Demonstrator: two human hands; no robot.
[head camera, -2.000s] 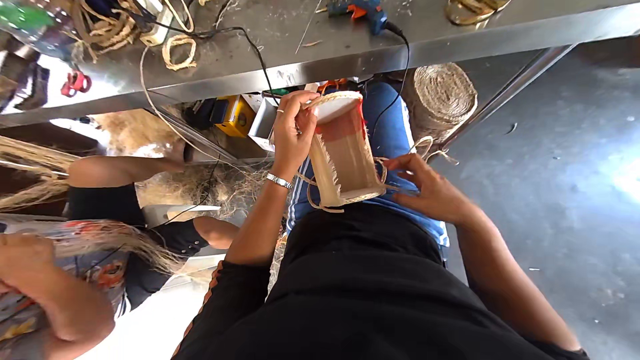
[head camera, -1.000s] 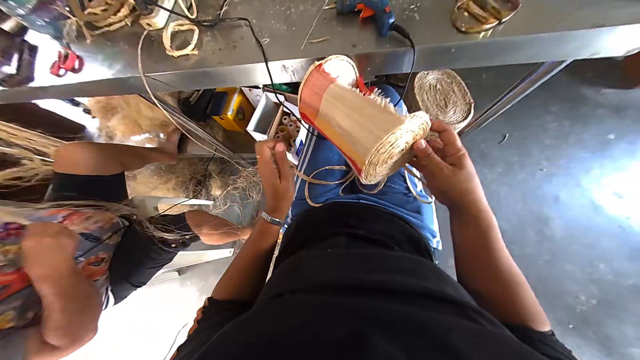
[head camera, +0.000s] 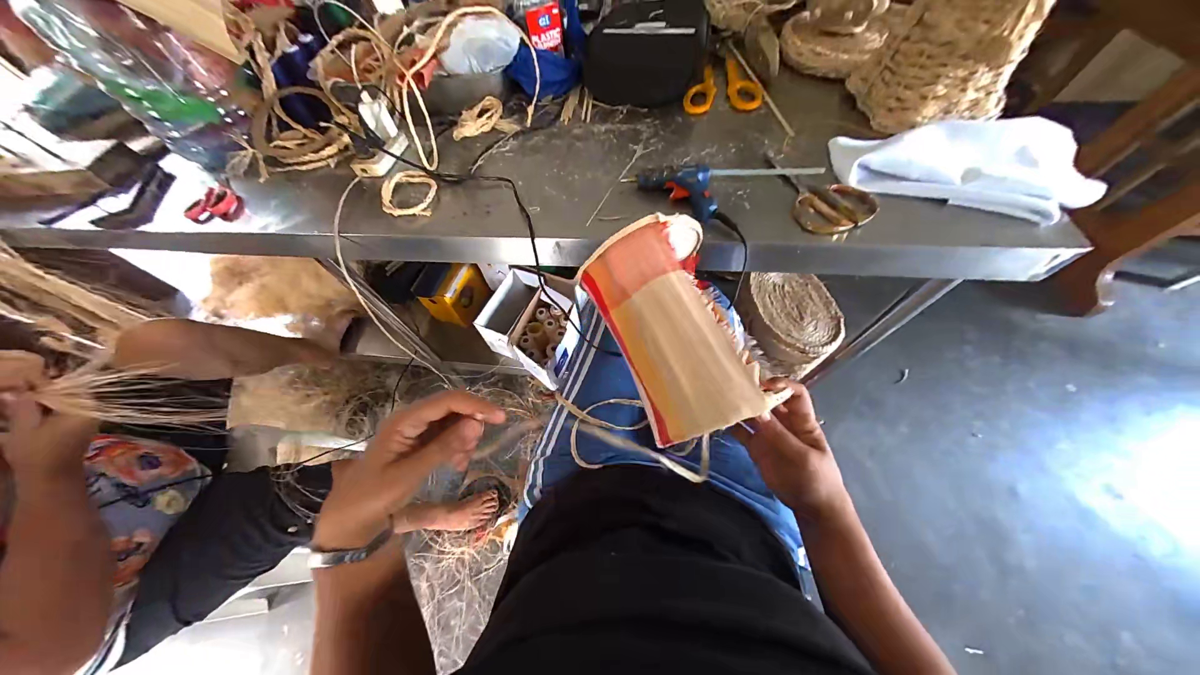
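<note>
A tapered fabric-covered piece (head camera: 680, 342), cream with red and orange bands, is tilted above my lap. My right hand (head camera: 792, 450) grips its lower right end, where a braided edge shows. From that end a thin natural-fibre cord (head camera: 633, 447) runs left across my lap toward my left hand (head camera: 422, 450), raised beside my left thigh. Its fingertips are pinched together near the blurred cord; whether they hold it I cannot tell. Blue cloth with white stripes (head camera: 572, 394) lies under the piece.
A metal table (head camera: 562, 202) ahead bears a glue gun (head camera: 689, 187), brass-coloured scissors (head camera: 834, 208), yellow-handled scissors (head camera: 722, 89), cord coils and a white cloth (head camera: 966, 169). Below are a box of rolls (head camera: 530, 328) and a braided coil (head camera: 795, 314). A co-worker with loose fibres (head camera: 131, 394) sits at left.
Two seconds ago my left hand held the piece's upper edge; it has let go and moved left. The piece has turned from its open inside to its covered outer face. The view now takes in more table.
</note>
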